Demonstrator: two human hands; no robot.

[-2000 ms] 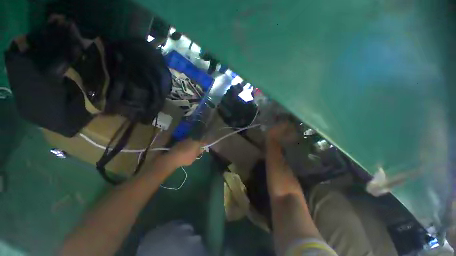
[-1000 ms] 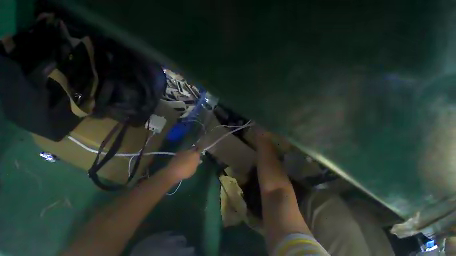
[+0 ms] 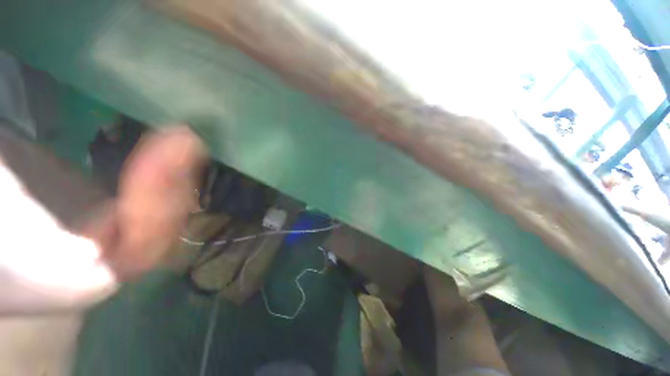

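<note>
A white cable (image 3: pixel 283 233) runs across the gap below the bench, past a small white plug box (image 3: pixel 274 218). A thin white wire (image 3: pixel 303 294) hangs in a loop below it, with a small connector near its top. My left hand (image 3: pixel 158 198) is raised at the left, close to the camera and badly blurred, clear of the cable; its fingers cannot be made out. My right forearm shows at the lower right, but the hand is hidden behind the bench edge.
The green bench edge (image 3: pixel 316 172) slants across the view. Brown cardboard (image 3: pixel 220 272) and dark bag parts lie beneath it. A pale crumpled piece (image 3: pixel 378 330) hangs low. A torn strip (image 3: pixel 486 280) is at the bench edge. People show small at the far right.
My left hand has let go of the cable area and moved up and left. The view has tilted up, showing the bench top and bright workshop. My right hand has gone out of sight.
</note>
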